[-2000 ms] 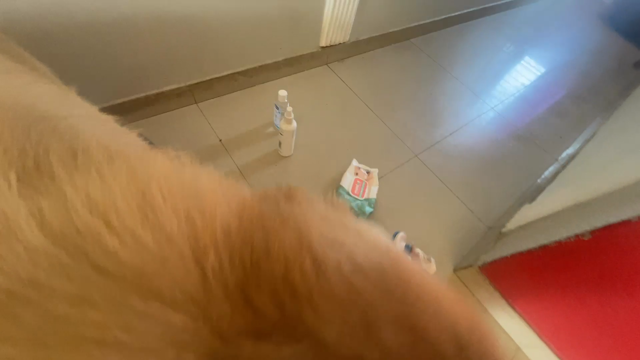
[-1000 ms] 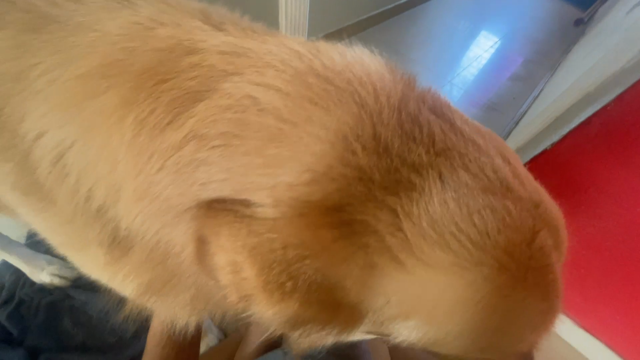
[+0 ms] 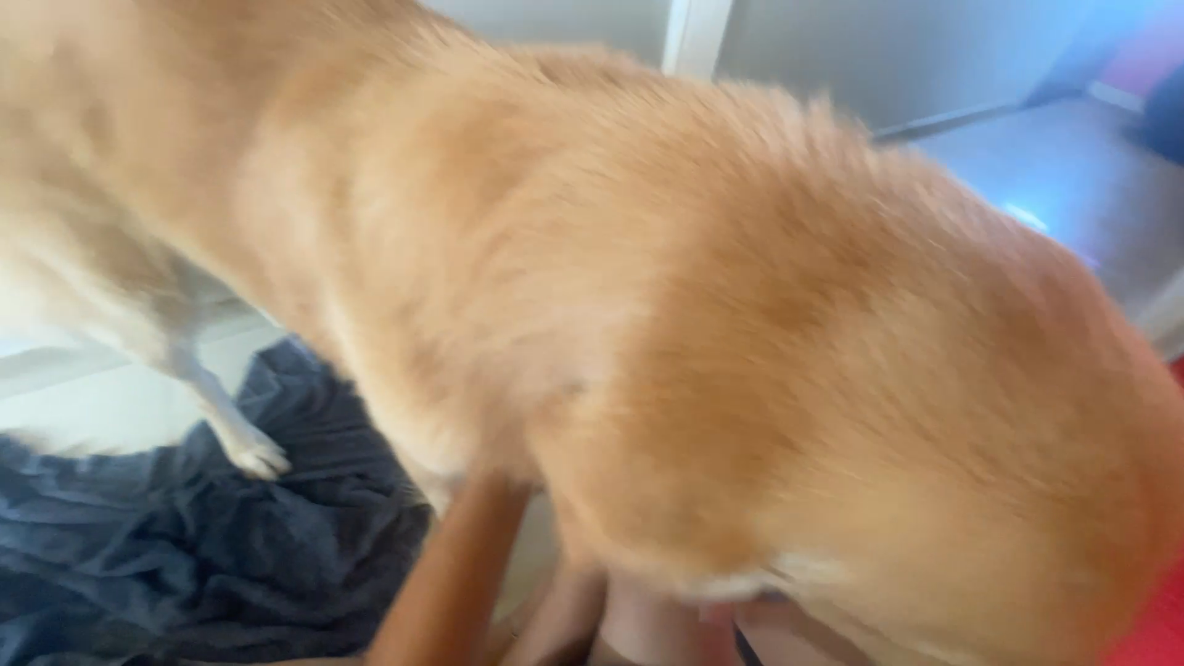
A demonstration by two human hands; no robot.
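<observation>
A golden-furred dog (image 3: 573, 259) fills most of the head view, its body running from the upper left to its head at the lower right. Its white hind paw (image 3: 259, 456) rests on a dark grey cloth (image 3: 277, 546). From the bottom edge a bare forearm reaches up to the dog's underside, where the fur hides its hand. I cannot tell which of my hands this is. More bare skin shows under the dog's head, blurred and partly covered. Neither my left hand nor my right hand can be made out.
Behind the dog stands a grey wall with a white vertical strip (image 3: 694, 37). Shiny floor (image 3: 1045, 176) shows at the upper right. A red surface (image 3: 1156, 610) lies at the lower right edge. Pale floor (image 3: 102, 402) is at the left.
More of the dog's body, a hind leg and the grey cloth now show at the left. The bottles and the packet on the floor, seen two seconds ago, are out of sight. The view has shifted.
</observation>
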